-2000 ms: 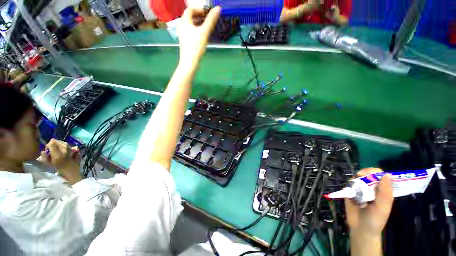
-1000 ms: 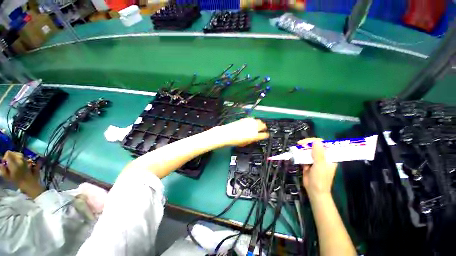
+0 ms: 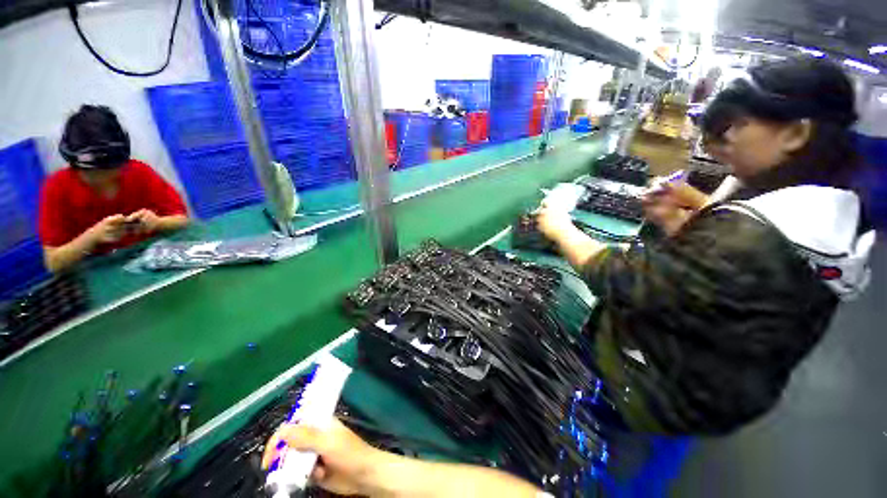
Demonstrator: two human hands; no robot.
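Observation:
My right hand [image 3: 326,455] grips the white glue tube [image 3: 316,404] with blue print near the bottom of the view. The tube's flat end points up; its nozzle end is cut off by the lower edge. Behind the hand, part of the source tray [image 3: 258,443] shows dark and blurred, with black cables on it. My left hand is not in view. Blue cable connectors [image 3: 131,404] lie over the conveyor at the lower left.
A tall tray stack [image 3: 428,374] with modules and hanging cables stands right of my hand. A worker [image 3: 710,311] in a dark patterned jacket stands beyond it. A metal post [image 3: 365,146] rises across the conveyor. A plastic bag [image 3: 224,251] and a red-clad worker [image 3: 107,199] are across it.
The view has swung to the right and up. My left hand, last seen over the source tray, has gone out of view. My right hand still holds the tube, now turned with its flat end up.

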